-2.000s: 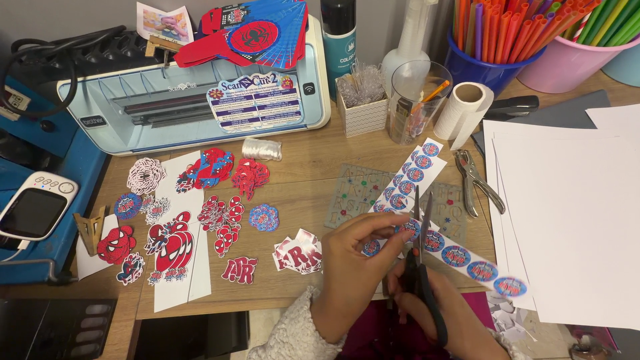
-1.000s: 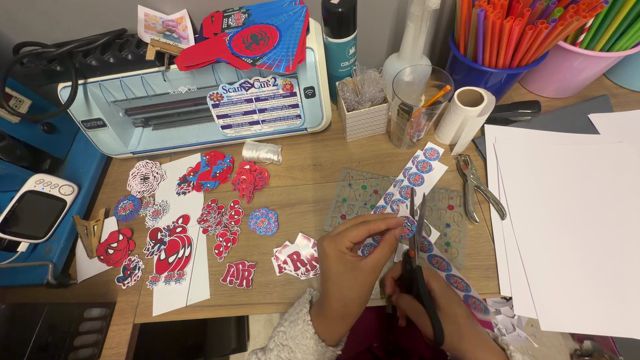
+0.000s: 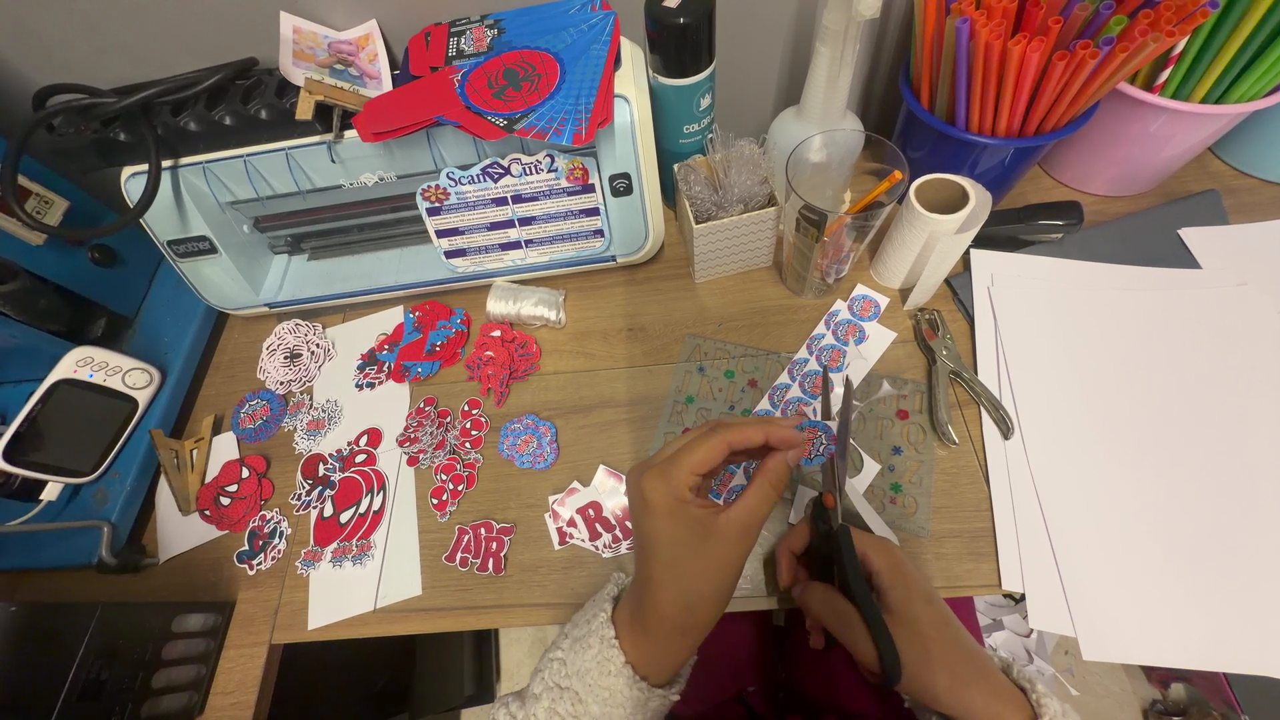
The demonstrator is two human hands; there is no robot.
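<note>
Between thumb and fingers my left hand (image 3: pixel 705 530) pinches a small round printed paper cutout (image 3: pixel 816 442), blue with a red and white center. Black-handled scissors (image 3: pixel 842 500) are in my right hand (image 3: pixel 885 610); their slightly parted blades point away from me, just right of the cutout. Behind the hands, strips of similar printed circles (image 3: pixel 828 352) lie on a translucent letter stencil mat (image 3: pixel 905 440). A pile of cut circles (image 3: pixel 529 441) rests left of my left hand, near dark red letter cutouts (image 3: pixel 480 547) and white-edged letter pieces (image 3: pixel 597 512).
Spider-themed cutouts (image 3: pixel 350 500) cover the left side. A Brother cutting machine (image 3: pixel 400 200) stands behind. Toward the right are a clear cup (image 3: pixel 840 215), a paper roll (image 3: pixel 925 235), a metal hole punch (image 3: pixel 955 375), white sheets (image 3: pixel 1140 440) and a blue bucket (image 3: pixel 985 135) of straws.
The long strip of printed circles that extended right beneath the scissors swung downward and is no longer seen there. The round piece now shows separately in my left fingers.
</note>
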